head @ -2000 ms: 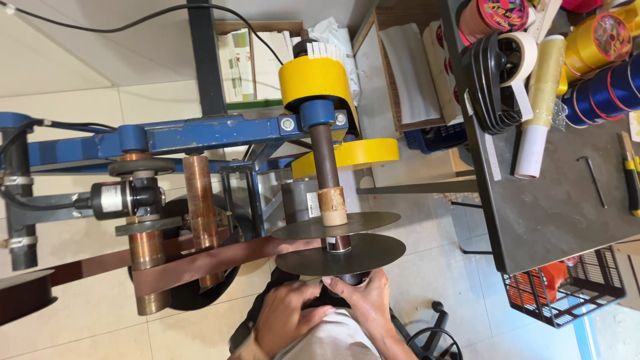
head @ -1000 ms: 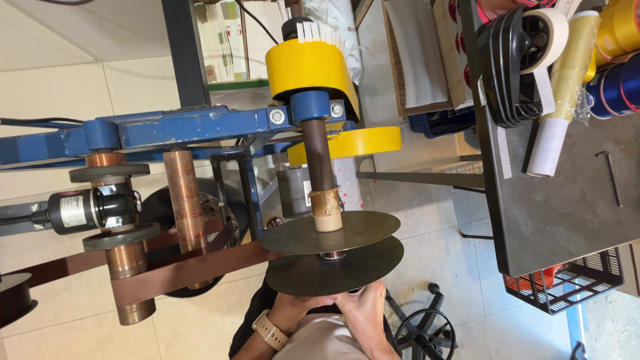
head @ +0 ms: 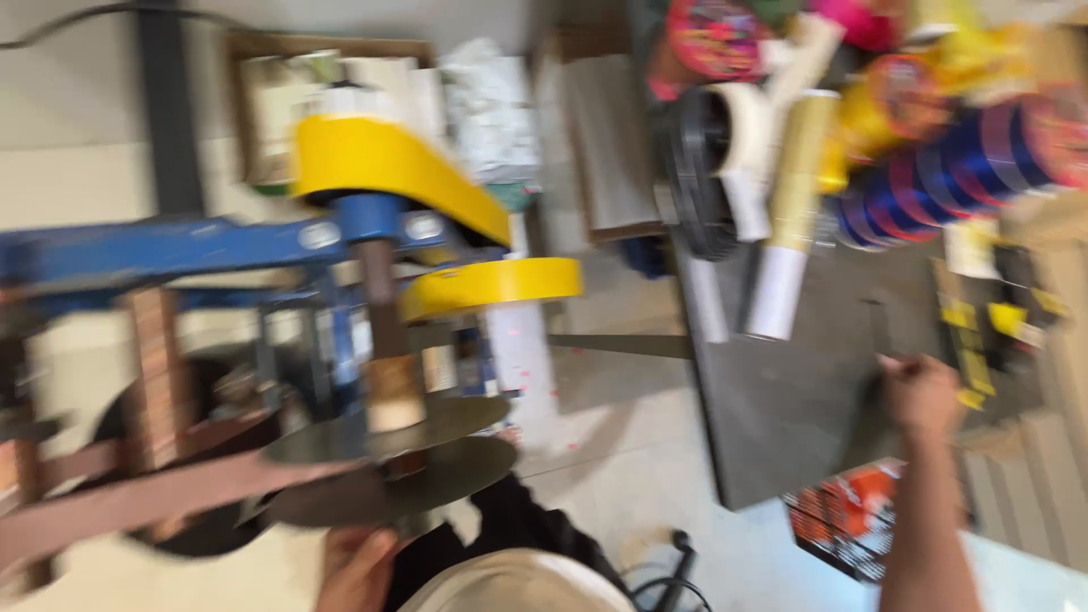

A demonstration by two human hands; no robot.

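Note:
My right hand (head: pixel 922 395) is over the dark tabletop (head: pixel 765 399), its fingertips at the lower end of a thin hex key (head: pixel 875 323); blur hides how firmly they touch it. Under the lower metal disc (head: pixel 459 480) is my left hand (head: pixel 361 557), fingers bent, its hold hidden. The upper metal disc (head: pixel 467 421) sits just above that one on a dark shaft (head: pixel 382 297) with a tan sleeve (head: pixel 395 391). From between the discs a brown ribbon (head: pixel 170 493) runs left past a copper-coloured roller (head: pixel 157 374).
A blue machine frame (head: pixel 170 255) with yellow guards (head: pixel 501 285) spans the left. On the table lie a tape roll (head: pixel 739 144), a plastic film roll (head: pixel 795 212) and blue ribbon spools (head: pixel 943 170). A black wire basket (head: pixel 837 527) hangs near the table's front edge.
My right hand has left the discs and reached right, onto the table by the hex key. My left hand stays beneath the discs. The view has shifted and is blurred.

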